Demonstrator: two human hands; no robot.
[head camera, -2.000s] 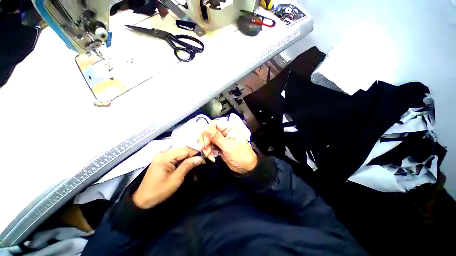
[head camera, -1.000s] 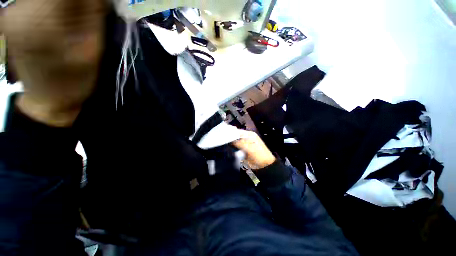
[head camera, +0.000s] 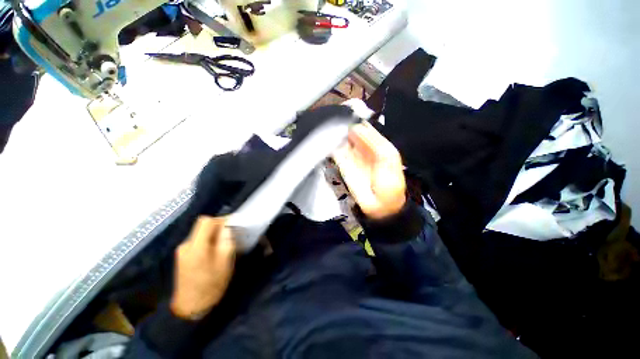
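A long white strip, blurred, runs slantwise between my hands above my lap, with black fabric along its far side. My left hand grips its near left end. My right hand grips its far right end, fingers partly hidden by motion blur. The black fabric lies over the table's front edge. Another white piece hangs below the strip, beside my right hand. The white sewing machine stands at the upper left, its needle plate uncovered.
Black shears lie on the table under the machine arm. Red-handled snips and a tray of small metal parts are at the table's right end. Black and white cloth is heaped below right. A pale wall is beyond.
The left arm that blocked the left side of the view has come down, and my left hand now holds the strip. The black fabric moved off the machine area towards my lap, uncovering shears and needle plate.
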